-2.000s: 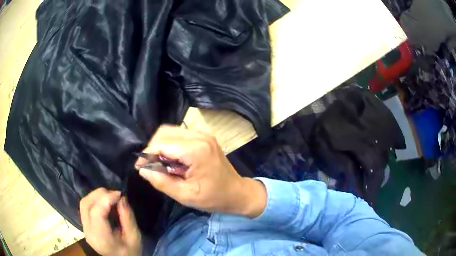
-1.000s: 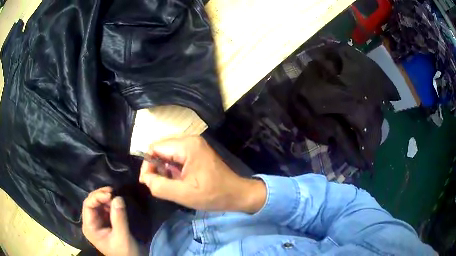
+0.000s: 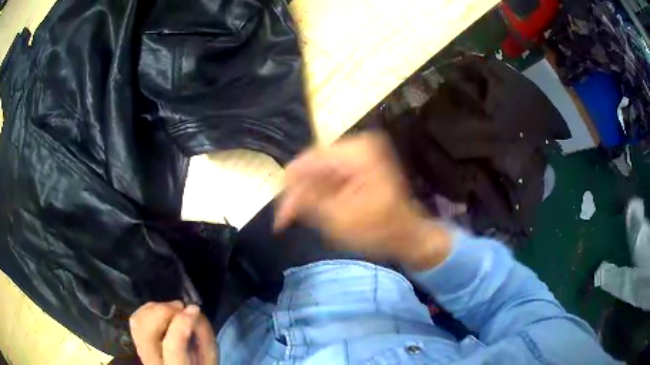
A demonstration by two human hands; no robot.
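The shiny black leather-look jacket (image 3: 93, 164) lies wrinkled across the left and middle of the view, with stitched seams and a curved edge around a bare patch of wood. My left hand (image 3: 173, 333) is low at the bottom left, fingertips pinched on the jacket's near edge; the bottom of the hand is cut off by the picture's edge. My right hand (image 3: 349, 189) is motion-blurred over the table's near edge, off the jacket, fingers bent. The snips cannot be made out in it.
The pale wooden table (image 3: 378, 53) ends in a diagonal edge. Beyond it are a dark brown garment with small studs (image 3: 485, 128), a red item (image 3: 531, 25), a blue item (image 3: 600, 110), patterned cloth (image 3: 591, 36), and pale scraps (image 3: 586, 207) on the green floor (image 3: 556, 249).
My view has shifted right. My right hand has moved right and up, away from the jacket; the snips seen in it earlier no longer show. My left hand has moved slightly down and right.
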